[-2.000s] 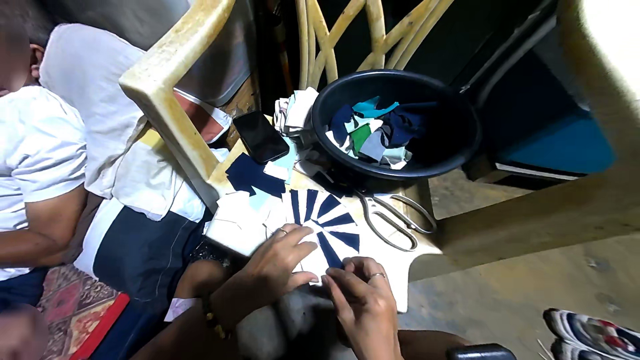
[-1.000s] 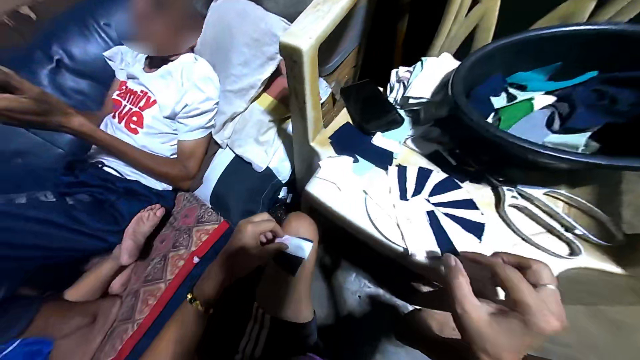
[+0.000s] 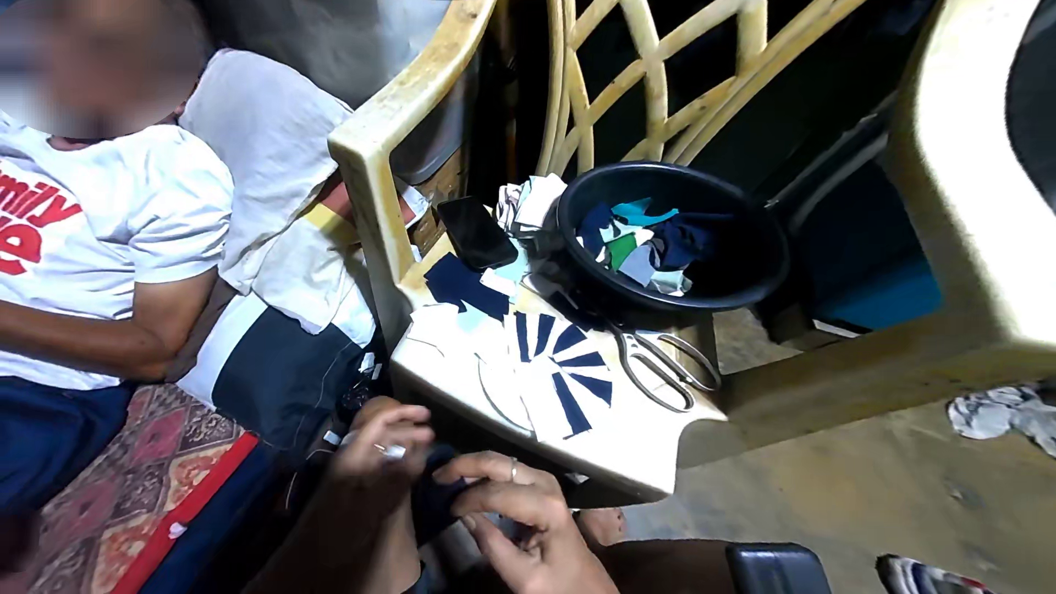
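My left hand (image 3: 388, 450) is blurred, raised in front of the chair seat, with a small white spot at its fingers; whether it grips anything is unclear. My right hand (image 3: 524, 516) is beside it, thumb and fingers bent together at a piece of dark navy fabric (image 3: 437, 491), partly hidden between the hands. On the plastic chair's seat (image 3: 623, 462), navy strips (image 3: 569, 404) fan out on white material. Metal-handled scissors (image 3: 660, 367) lie to their right, and navy fabric pieces (image 3: 466, 285) to their upper left.
A black basin (image 3: 672, 297) of fabric scraps (image 3: 631, 247) stands at the seat's back. A dark phone (image 3: 476, 233) and folded cloth (image 3: 528, 202) lie left of it. The chair's armrests rise on both sides. A seated person (image 3: 148, 239) is at the left, beside a patterned mat (image 3: 177, 450).
My left hand, seen a second ago over the knee with a white and dark piece, is now close to my right hand. The view has swung right again.
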